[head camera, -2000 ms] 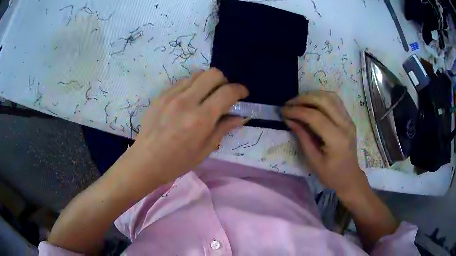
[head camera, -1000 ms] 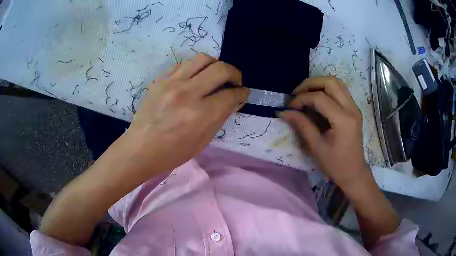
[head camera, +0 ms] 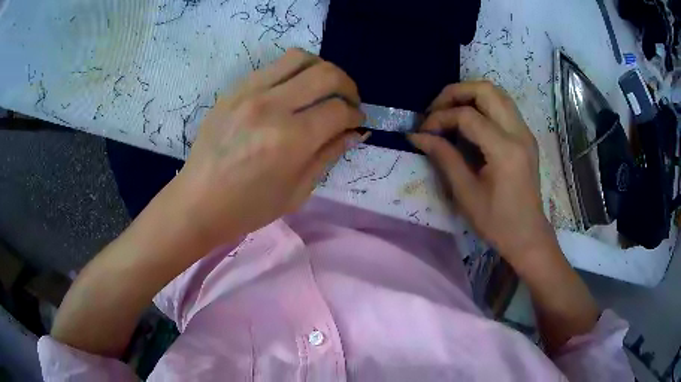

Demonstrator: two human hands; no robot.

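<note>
A navy-black cloth piece point(head camera: 396, 52) lies flat on the white table in front of me, its far end cut off by the picture's top. A thin grey metal strip point(head camera: 390, 117) lies across it near its near edge. A narrow dark band of the cloth point(head camera: 393, 139) shows on the near side of the strip. My left hand point(head camera: 272, 130) pinches the strip and cloth edge at their left end. My right hand point(head camera: 482, 153) pinches them at the right end. The fingers hide both ends of the strip.
A steam iron point(head camera: 597, 145) lies at the right, its silver pointed soleplate showing. A grey and white object with a blue end point(head camera: 637, 95) is beside it. A long grey strip point(head camera: 610, 30) and dark cloth clusters are at the far right. Thread ends lie scattered on the white table point(head camera: 97, 67).
The cloth, the table and the iron sit higher in the picture. Both hands moved up with the cloth edge and still hold it. The strip remains across the cloth.
</note>
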